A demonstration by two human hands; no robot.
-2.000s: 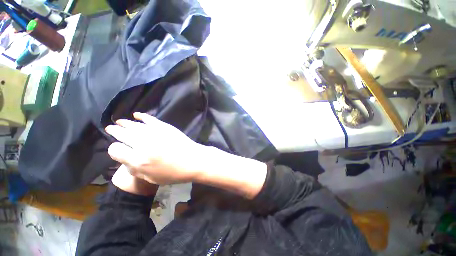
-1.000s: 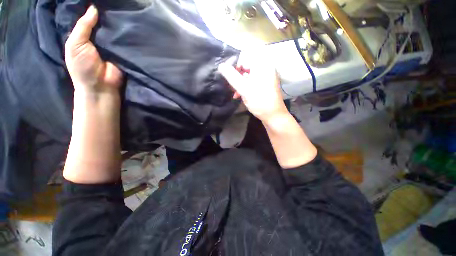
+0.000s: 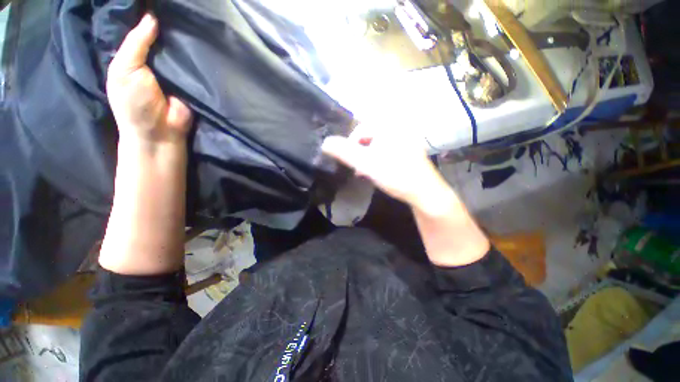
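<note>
The dark navy garment (image 3: pixel 52 164) is spread from the left side over the near edge of the machine table and hangs towards my lap. Its shiny lining (image 3: pixel 231 82) lies taut between my hands. My left hand (image 3: pixel 145 93) is around a bunched fold of the garment at the upper left, thumb up, with its fingers partly hidden by the cloth. My right hand (image 3: pixel 380 160) pinches the garment's right edge between thumb and fingers. That hand is washed out by glare, so its fingertips are hard to make out.
The machine bed (image 3: pixel 447 123) glares behind my right hand. Tailor's shears (image 3: pixel 477 78) lie on it beside a wooden strip (image 3: pixel 526 56). A dark cord (image 3: pixel 464 108) hangs over the table edge. Cloth scraps and a green item (image 3: pixel 649 254) lie low on the right.
Since two seconds ago the view has tilted down and my hands have moved apart, spreading the garment between them. Over the last second my right hand has shifted slightly down, still at the edge.
</note>
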